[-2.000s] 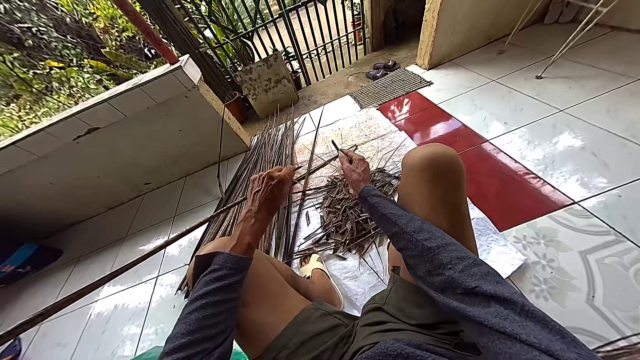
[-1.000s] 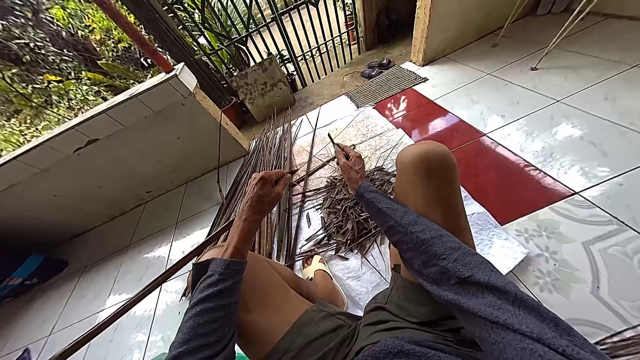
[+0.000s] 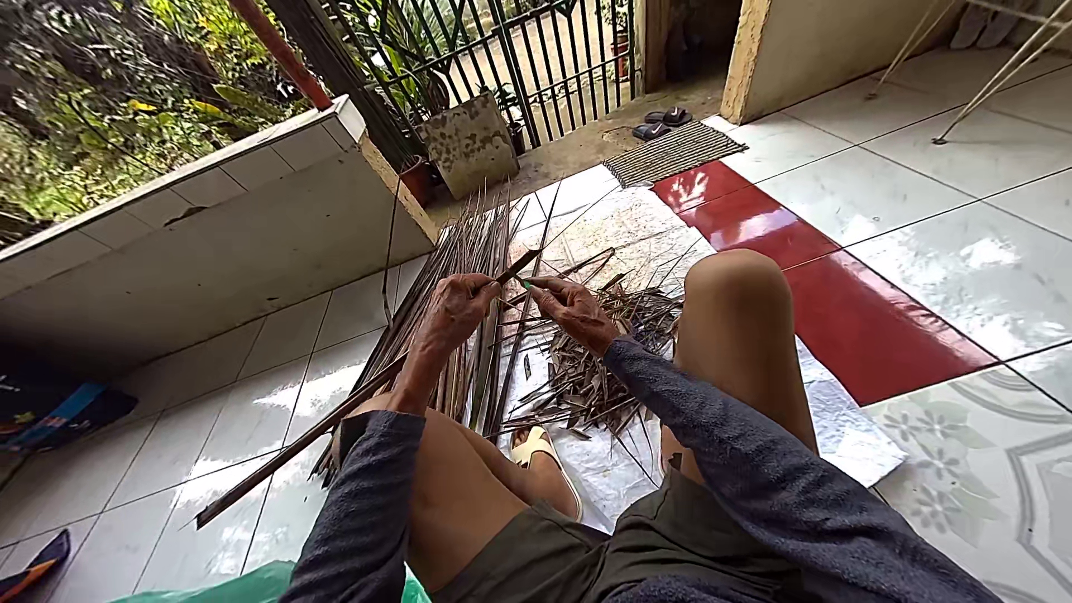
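My left hand [image 3: 459, 303] grips a long dried brown leaf strip [image 3: 293, 456], which runs back under my left forearm and pokes out past my fingers. Close against its front end, my right hand [image 3: 574, 308] pinches a small green-handled tool [image 3: 527, 285], perhaps a knife; its blade cannot be made out. Below my hands and to the left, a bundle of long dried leaf strips [image 3: 448, 343] lies beside my left leg. A heap of short leaf scraps [image 3: 599, 373] rests on the white sheet [image 3: 620, 477] between my knees.
A low tiled wall [image 3: 251, 226] borders the left side. Ahead stand a metal gate [image 3: 536, 59] and a concrete slab [image 3: 471, 146], with slippers [image 3: 662, 124] by a striped mat [image 3: 674, 153]. A green plastic bag [image 3: 226, 586] lies at the bottom left.
My right hand has come closer to my left. The rear end of the held strip, which ran out toward the lower left edge, now shows nearer to me.
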